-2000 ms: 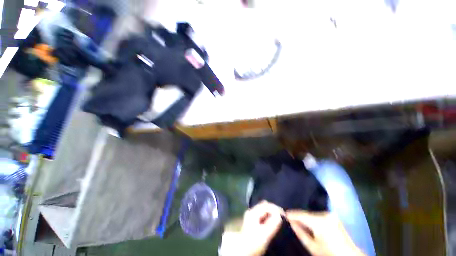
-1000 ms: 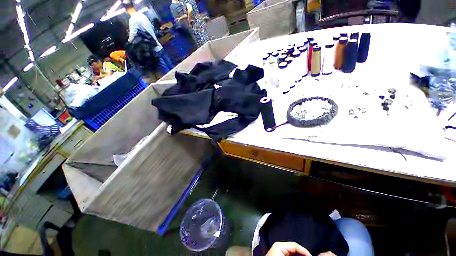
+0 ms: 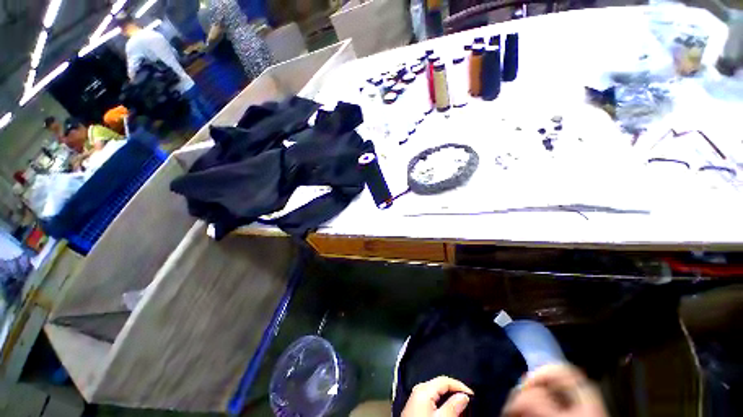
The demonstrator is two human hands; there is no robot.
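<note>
A black garment [image 3: 456, 354] with a white edge lies bunched on my lap, at the bottom of the view. My left hand [image 3: 438, 397] is at the garment's lower part, its thumb and fingertips pinched on the dark cloth; the bottom edge of the picture cuts it off. My right hand [image 3: 556, 392] is blurred, to the right of the garment and apart from my left hand. Whether it holds a needle or thread does not show.
More black garments [image 3: 269, 167] lie over the table corner and the grey bin [image 3: 195, 313]. On the white table [image 3: 521, 183] are a black spool [image 3: 375, 179], a dark ring-shaped dish [image 3: 442, 168], thread cones [image 3: 490, 72] and clear bags [image 3: 644, 102]. A clear bucket [image 3: 305, 379] stands on the floor.
My hands were together over the cloth two seconds ago; now my right hand is drawn away to the right. The view has sharpened, tilted up, and shifted right since the last frame.
</note>
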